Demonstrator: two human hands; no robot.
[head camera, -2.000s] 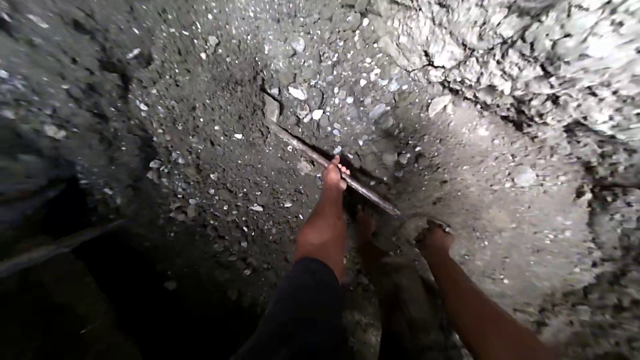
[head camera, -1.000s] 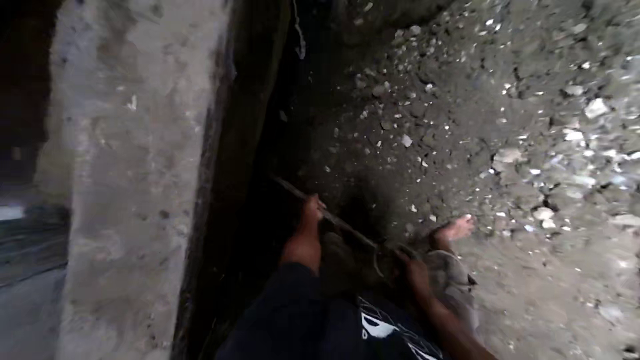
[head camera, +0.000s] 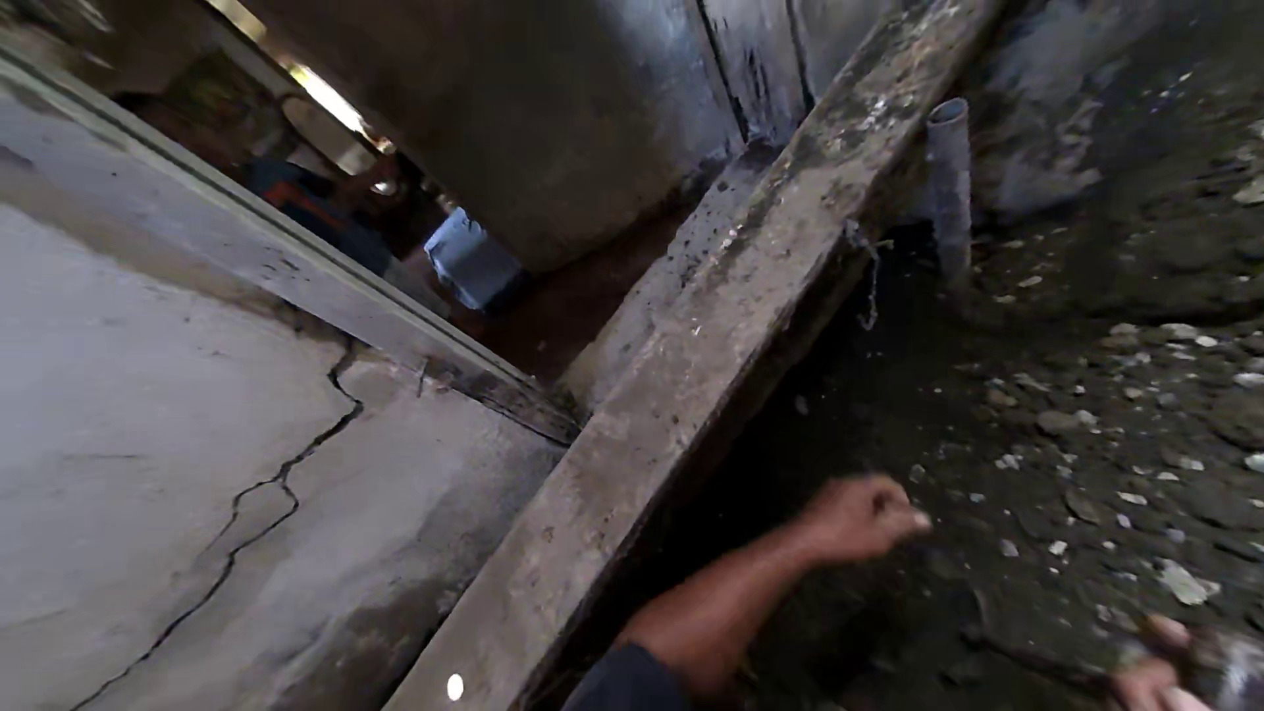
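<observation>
My left hand (head camera: 869, 518) reaches from the bottom centre over dark ground beside a concrete beam. Its fingers look curled and blurred, and no tool shows in them. In the lower right corner is some blurred skin (head camera: 1150, 676); whether it is my right hand or a foot I cannot tell. A thin dark bar or stick (head camera: 1037, 664) runs towards it, low against the soil. What, if anything, my right hand holds is hidden.
The long concrete beam (head camera: 671, 380) crosses diagonally, meeting a cracked wall (head camera: 296, 464) and a pale frame (head camera: 296, 257). An upright pipe (head camera: 950, 188) stands beyond it. Stony soil (head camera: 1136, 474) lies right. A person (head camera: 326, 212) is past the frame.
The view has swung far round to the beam and doorway. Earlier my left hand gripped a long thin bar; now no bar shows in that hand.
</observation>
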